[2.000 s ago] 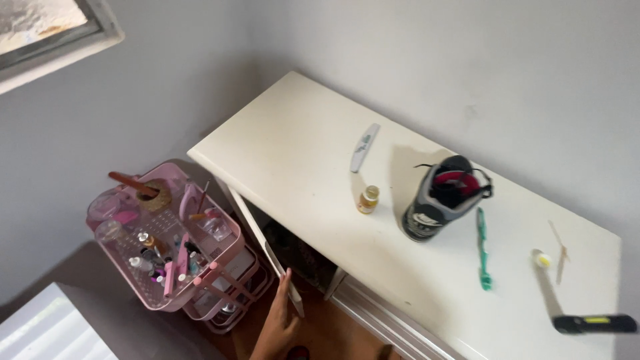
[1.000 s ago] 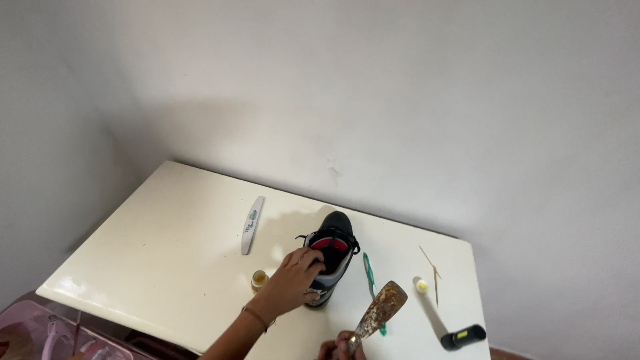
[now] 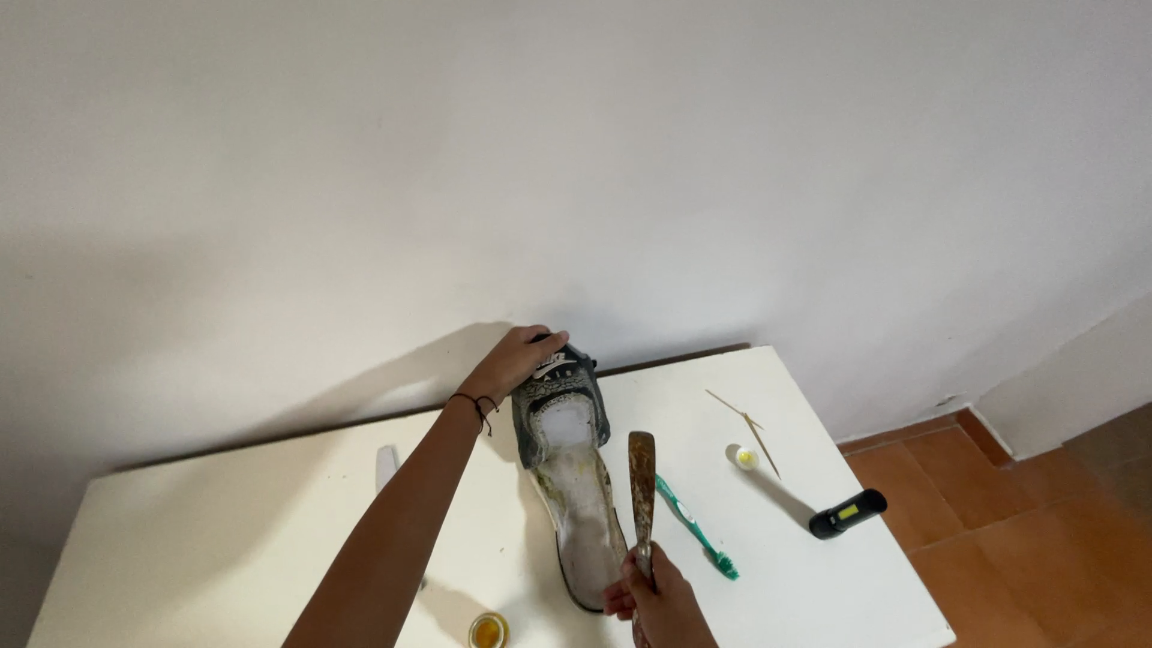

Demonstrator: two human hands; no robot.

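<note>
A worn black Nike sneaker (image 3: 560, 409) stands at the middle of the white table, its sole partly separated and the pale inner layer (image 3: 589, 531) hanging down toward the front. My left hand (image 3: 522, 355) grips the shoe's upper at its top. In my right hand (image 3: 655, 585) is a rusty metal shoehorn or scraper (image 3: 642, 486), held upright beside the sole's lower end. Right of it lies a green toothbrush (image 3: 693, 522). An open glass jar of amber liquid (image 3: 489, 630) is at the front edge of view. A white nail file (image 3: 385, 463) is partly hidden behind my left forearm.
On the white table (image 3: 225, 522), thin wooden sticks (image 3: 751, 423) and a small white cap with yellow contents (image 3: 746, 458) are at the right. A black flashlight (image 3: 846, 513) is near the right edge. The wall rises behind, and terracotta floor tiles (image 3: 1008, 540) show at the right.
The shoe has been turned, so its opening no longer shows and its separated sole does. My left hand has shifted from the opening to the upper. The metal tool is now upright beside the sole.
</note>
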